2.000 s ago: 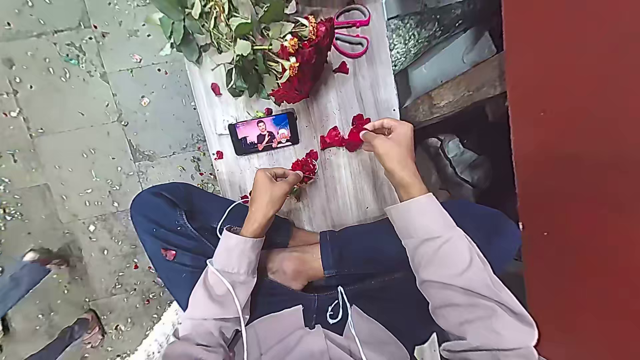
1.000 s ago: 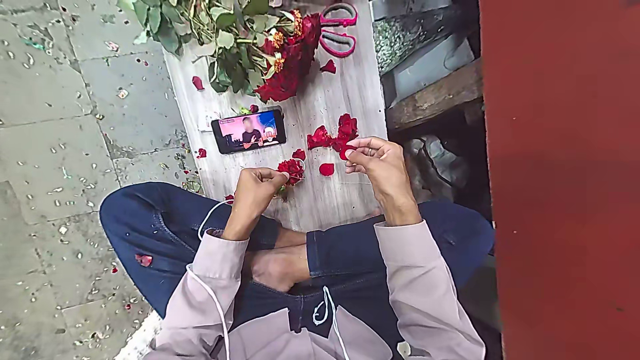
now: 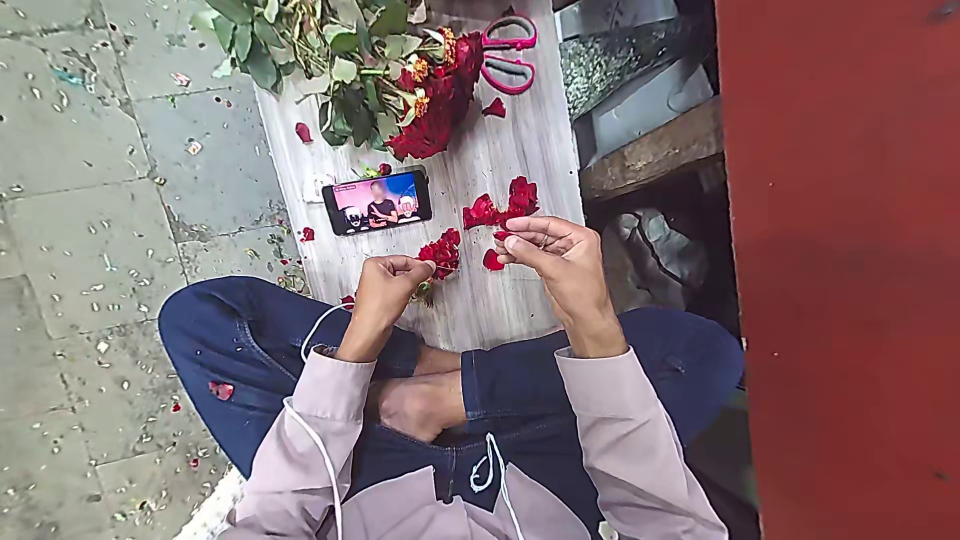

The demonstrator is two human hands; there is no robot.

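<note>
My left hand is closed at the fingertips on a cluster of red rose petals, just below the phone. To the right, my right hand pinches a small red petal between thumb and fingers. Right above that hand more red petals lie on the pale wooden board. A single loose petal rests beside my right fingertips. Whether a thread runs between the hands is too fine to tell.
A bunch of red roses with leafy stems lies at the top, beside pink-handled scissors. A phone shows a video. A red panel stands at the right; paving strewn with bits lies left. A white cable crosses my left sleeve.
A loose petal shows on the board beside my right hand, where the oldest frame shows none. Both hands stay close to the petals.
</note>
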